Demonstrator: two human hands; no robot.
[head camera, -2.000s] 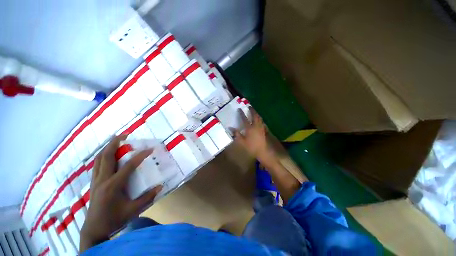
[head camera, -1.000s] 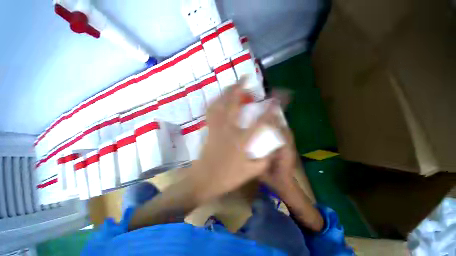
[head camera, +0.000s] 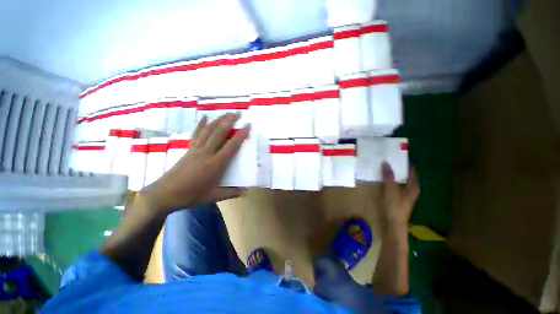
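Observation:
White cartons with red bands stand in a tiered stack; the front row (head camera: 307, 168) is the lowest tier. My left hand (head camera: 199, 162) grips a carton (head camera: 242, 162) left of the middle of that row, fingers over its far end and thumb at its near edge. My right hand (head camera: 400, 193) is at the right end of the row, thumb on the near face of the end carton (head camera: 376, 160) and fingers around its right side. The cartons between my hands stand side by side, with small gaps and slightly uneven bands. The left hand hides part of the row.
A pale wall (head camera: 159, 30) stands behind the stack. A louvred vent (head camera: 37, 135) is at the left. A large brown box (head camera: 503, 153) is at the right beside the green floor (head camera: 430, 122). Cardboard (head camera: 282, 227) and my feet in blue sandals (head camera: 353, 242) are below.
My hands, together around a carton a second ago, are now apart, left at mid-row and right at the row's end. The view has turned and shifted along the stack.

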